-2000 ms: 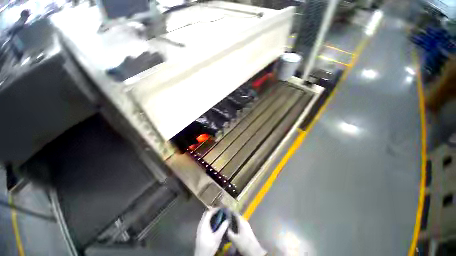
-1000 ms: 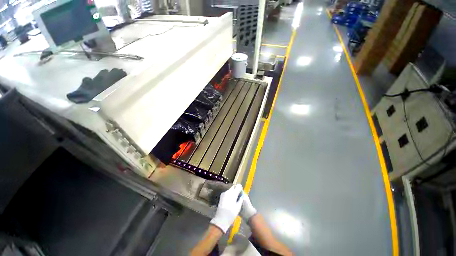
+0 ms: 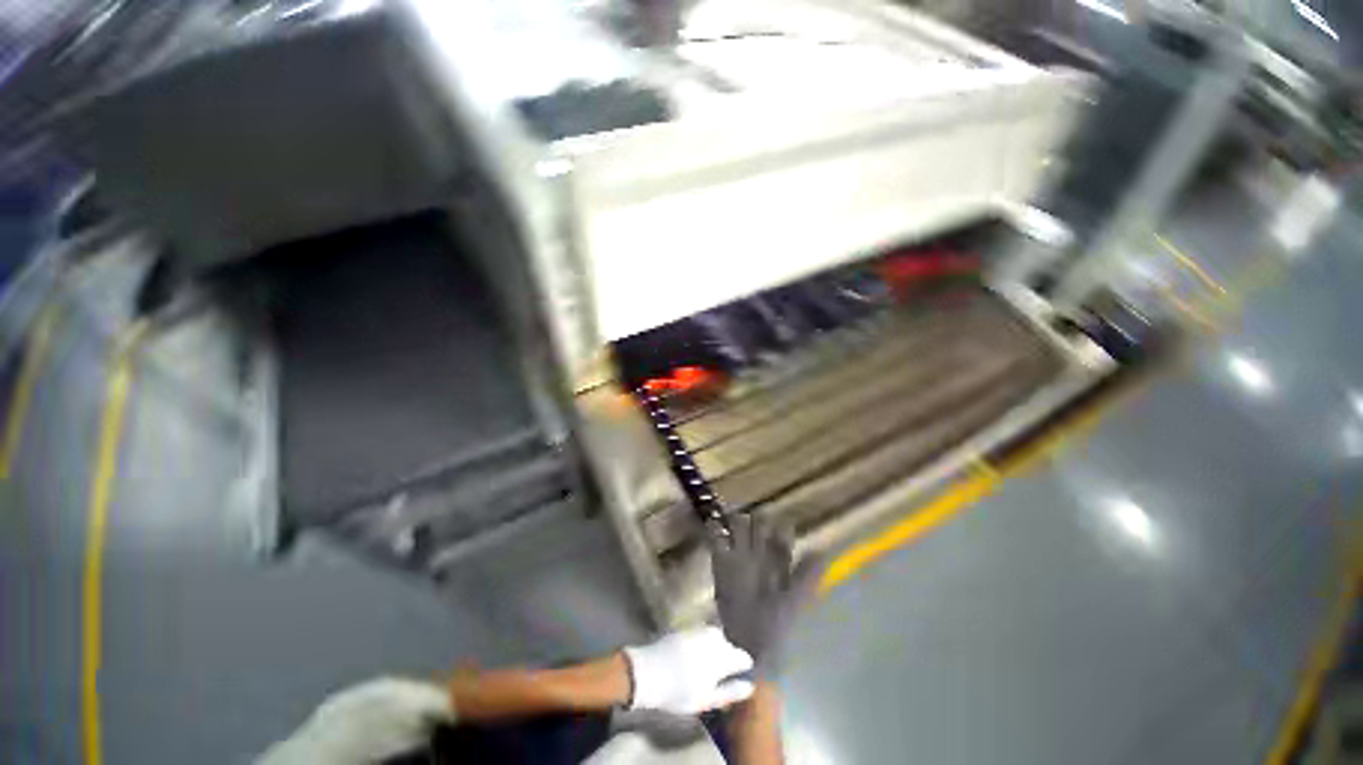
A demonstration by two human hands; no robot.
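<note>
My left hand (image 3: 688, 673), in a thin white glove, reaches in from the lower left. Its fingers are at the cuff of a thicker grey over-glove and appear to grip it. My right hand (image 3: 756, 583) is inside that grey over-glove, pointing up with the fingers somewhat apart and nothing visible in it. Both hands are low in the view, in front of the near corner of the conveyor oven (image 3: 807, 209). Motion blur hides the exact finger contact.
The oven's slatted metal bed (image 3: 897, 396) lies beyond my hands, with a red-lit opening (image 3: 685, 380) and dark curtain strips behind it. A flat dark side table (image 3: 396, 359) stands left. Another dark glove (image 3: 595, 108) lies on the oven top. Yellow floor line (image 3: 912, 526) runs right.
The grey over-glove is now on my right hand; before, both hands showed white gloves close together. My left hand has moved to its cuff. The view has turned left.
</note>
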